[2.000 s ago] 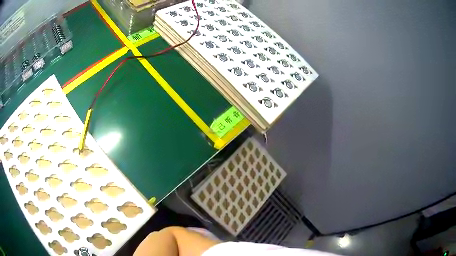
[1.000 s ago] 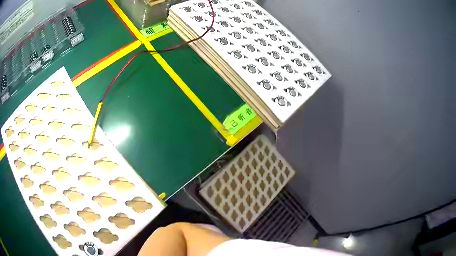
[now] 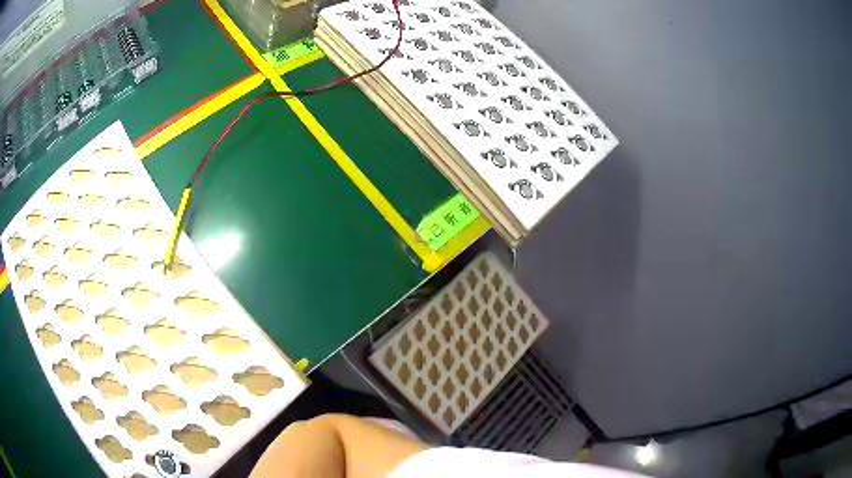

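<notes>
A white foam tray with rows of tan cutouts lies on the green mat at the left. One speaker unit with a silver rim sits in a cutout at its near edge; the other visible cutouts look empty. A yellow test probe lies with its lower end on the tray's right part, its red and dark wire running to the upper right. Neither hand shows. Bare skin of a bent limb and a pale sleeve show at the bottom edge.
A stack of filled foam trays stands at the right bench edge. An empty foam tray sits below on a dark rack. A clear plastic rack holding dark units is at upper left. A green label lies near the bench corner.
The view has shifted, so the bench and trays appear farther right in the picture than at first. The probe, tray and speaker unit keep their places relative to each other.
</notes>
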